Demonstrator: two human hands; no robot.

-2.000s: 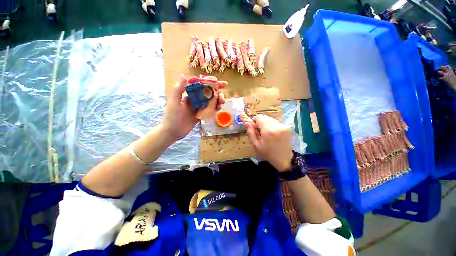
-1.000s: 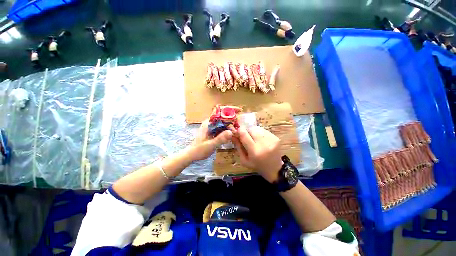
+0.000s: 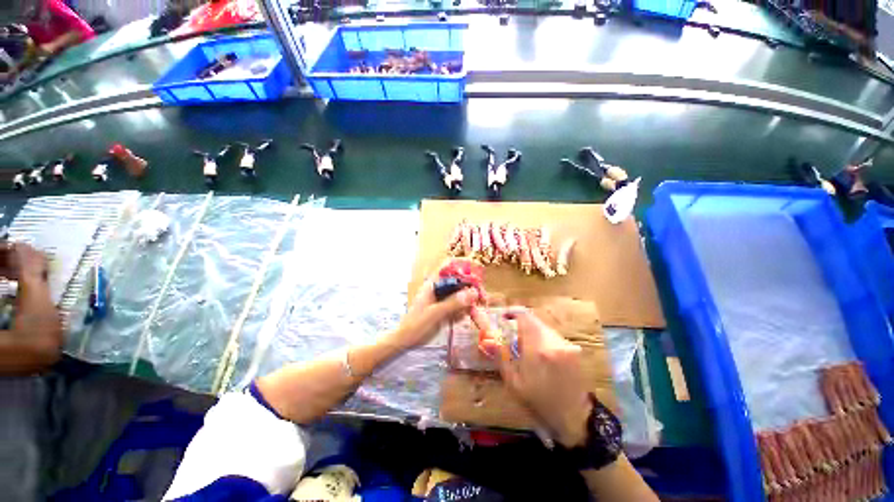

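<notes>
My left hand (image 3: pixel 438 312) holds a red figure body with a dark block end (image 3: pixel 459 279) over the upper left of the small cardboard pad (image 3: pixel 469 395). My right hand (image 3: pixel 539 355) is just right of it, over the pad, fingers bent together; whether they pinch a small part is too blurred to tell. The orange cap (image 3: pixel 490 339) shows partly beside my right fingertips. The blue cap is mostly hidden by them. A row of pink-red striped limb parts (image 3: pixel 505 247) lies on the large cardboard sheet (image 3: pixel 627 284).
A white dropper bottle (image 3: pixel 620 202) lies at the sheet's upper right corner. A large blue bin (image 3: pixel 701 324) with limb rows stands right. Black-and-cream parts (image 3: pixel 451 172) lie along the green belt. Clear sheeting (image 3: pixel 176 284) covers the left. Another person's arm (image 3: pixel 33 319) is at far left.
The view has tilted up, showing more belt and the trays across it. My right hand has moved from the body, where it was one second ago, down to the caps.
</notes>
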